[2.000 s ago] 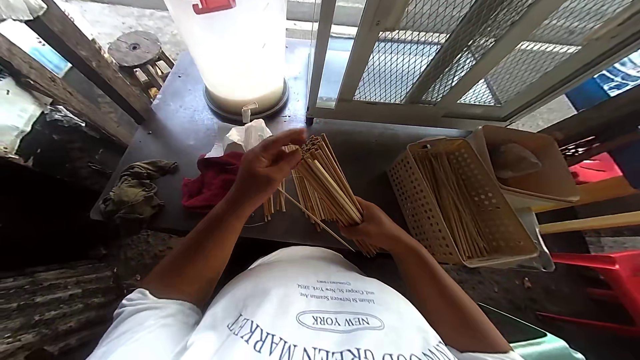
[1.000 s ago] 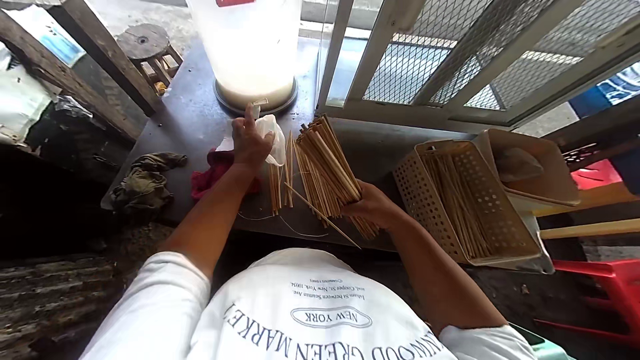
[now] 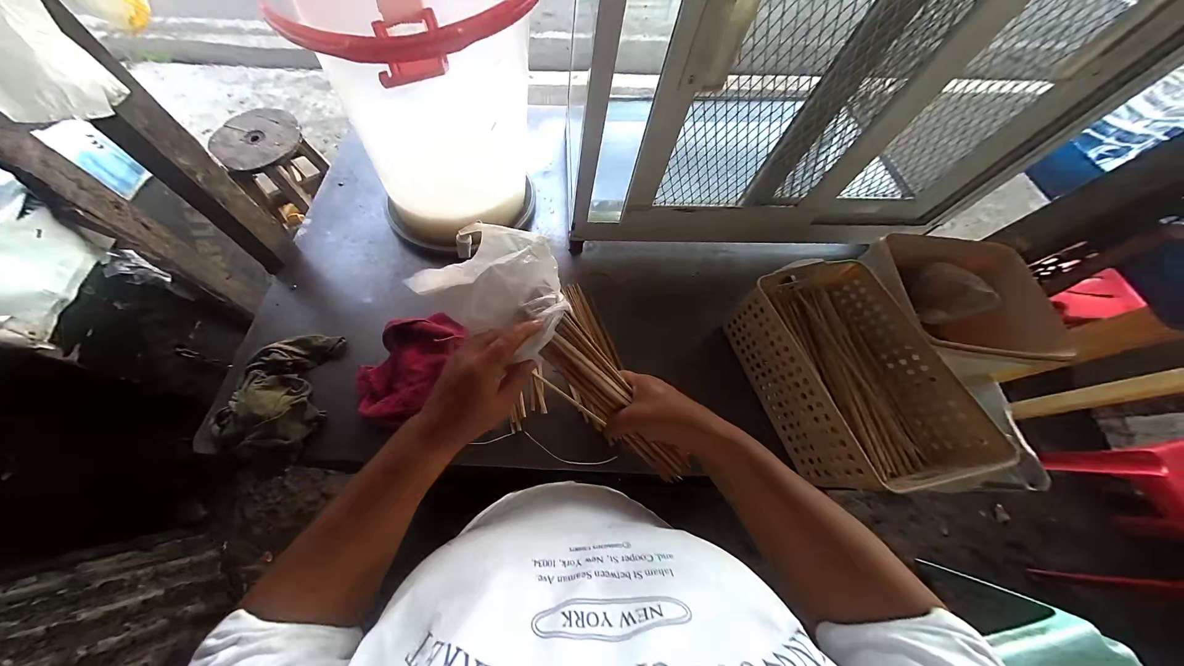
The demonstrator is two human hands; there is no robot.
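Observation:
My right hand (image 3: pixel 661 412) is closed around the lower part of a bundle of thin bamboo sticks (image 3: pixel 592 365), held slanting above the dark table. At the bundle's upper end, my left hand (image 3: pixel 486 370) grips a crumpled translucent plastic bag (image 3: pixel 495 273), which covers the stick tips. Its fingertips are partly hidden by the bag. A few loose sticks (image 3: pixel 529 402) and a thin string (image 3: pixel 564 458) lie below and between the hands. Beside my left hand is a dark red cloth (image 3: pixel 407 370).
A perforated plastic basket (image 3: pixel 777 388) of sticks stands at right, against a brown bin (image 3: pixel 1036 324). A large clear bucket (image 3: pixel 444 139) with pale contents and a mesh-panelled cabinet (image 3: pixel 703 222) stand behind. An olive cloth (image 3: pixel 277 393) lies at the table's left edge; a wooden stool (image 3: pixel 259 143) is beyond.
My left hand has left the sticks, reached the white plastic bag near the bucket, and brought it to the bundle's upper end. My right hand still holds the bundle.

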